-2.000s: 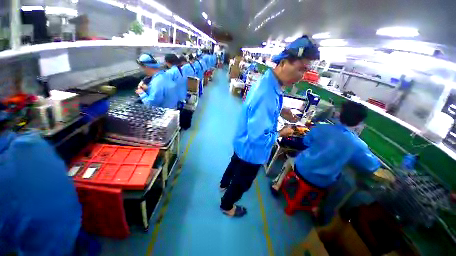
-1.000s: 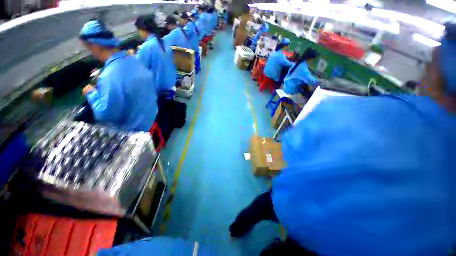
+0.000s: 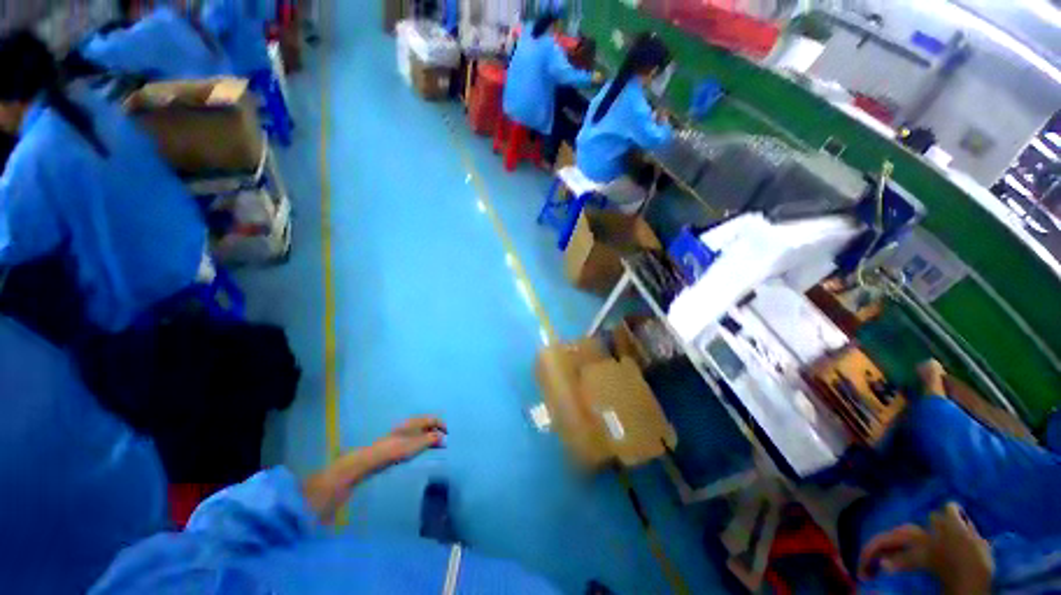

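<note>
My left hand point(image 3: 401, 446) is bare and reaches out from a blue sleeve at the lower left, over the blue floor. Its fingers are loosely extended and nothing shows in it. My right hand is not in view. A brown carton point(image 3: 622, 401) with a white label stands on the floor ahead, beside the bench legs. It is well beyond my left hand, and its near left side is blurred.
The aisle floor point(image 3: 407, 267) runs ahead between yellow lines. Blue-smocked workers sit on both sides; hands point(image 3: 931, 549) at the lower right belong to another person. A white-topped workbench point(image 3: 774, 384) stands at right. Another carton point(image 3: 599, 250) lies beyond it. An open carton point(image 3: 204, 122) is at upper left.
The view has moved forward along the aisle and tilted down. The standing person at right has left view. My left hand has come into view, and the floor carton is nearer.
</note>
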